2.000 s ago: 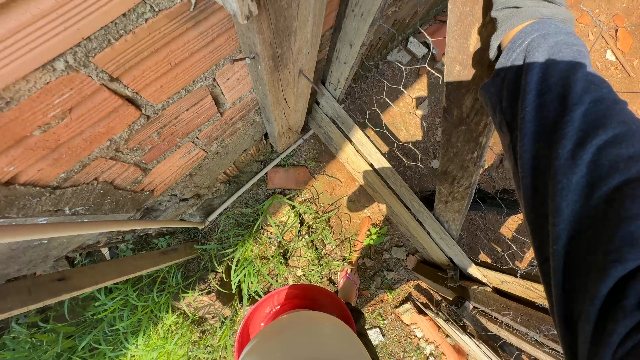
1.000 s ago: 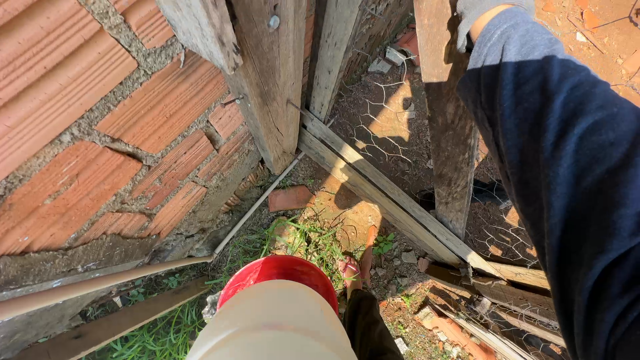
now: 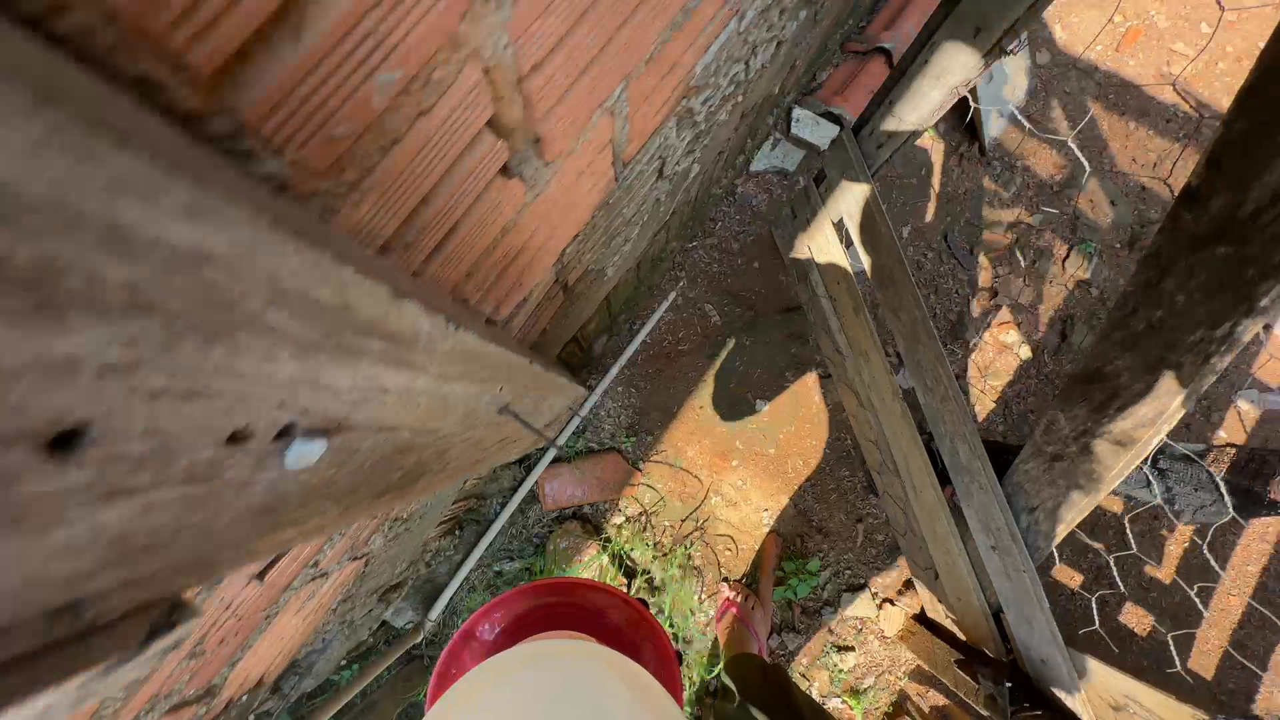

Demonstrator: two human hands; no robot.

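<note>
Neither of my hands shows in the head view. A red plastic basin or bucket (image 3: 655, 635) is at the bottom middle, with a pale rounded thing (image 3: 555, 685) over it; what holds them is hidden. Right of it my foot (image 3: 742, 615) in a pink-strapped sandal stands at the edge of some grass. To the right a gate-like frame of wooden boards (image 3: 930, 400) stands apart from the thick wooden post (image 3: 400, 380) at the left, from which a nail sticks out.
A brick wall (image 3: 560, 170) runs up behind the post. A thin pale pole (image 3: 550, 455) leans along its foot, near a broken brick piece (image 3: 585, 480). Chicken wire (image 3: 1150, 540) and a dark slanting beam (image 3: 1150, 370) are on the right; roof tiles (image 3: 855, 80) lie at the top.
The board frame has swung away from the post, leaving a gap of bare ground. The gloved hand and dark sleeve at the right have left the view.
</note>
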